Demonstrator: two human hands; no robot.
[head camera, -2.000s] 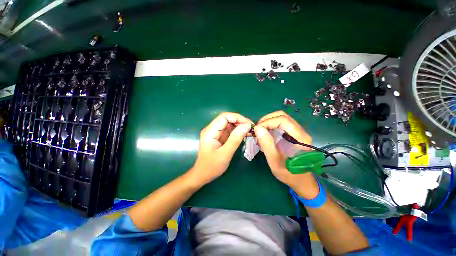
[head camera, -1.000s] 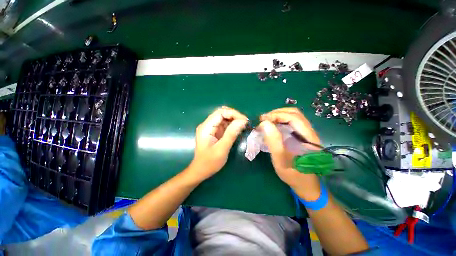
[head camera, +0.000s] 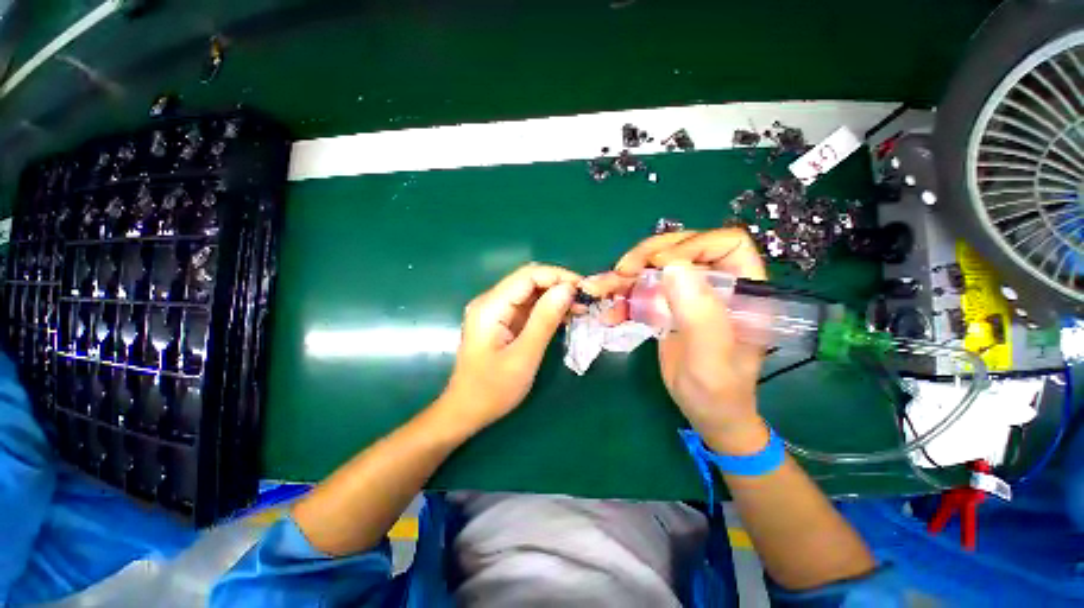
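Note:
My left hand (head camera: 514, 339) pinches a small dark module (head camera: 584, 297) between thumb and fingertips. My right hand (head camera: 710, 344) grips a clear to pinkish dispensing syringe (head camera: 761, 312), held roughly level with its front end pointing left at the module. Whether the tip touches the module is hidden by my fingers. The green adapter head (head camera: 846, 337) at the back of the syringe joins a clear air hose (head camera: 939, 449). A white crumpled tissue (head camera: 583, 342) hangs below my right fingers. A blue wrist band (head camera: 749, 455) is on my right wrist.
A black blister tray (head camera: 131, 321) stands at left, partly filled with modules. A heap of small parts (head camera: 791, 220) and a paper label (head camera: 825, 154) lie at right, beside the controller box (head camera: 977, 315). A fan (head camera: 1034, 166) and red-handled tool (head camera: 965, 511) are at the right.
The syringe has swung from lying back over my right wrist to roughly level, front end towards the module. The tray and heap sit slightly further left in view.

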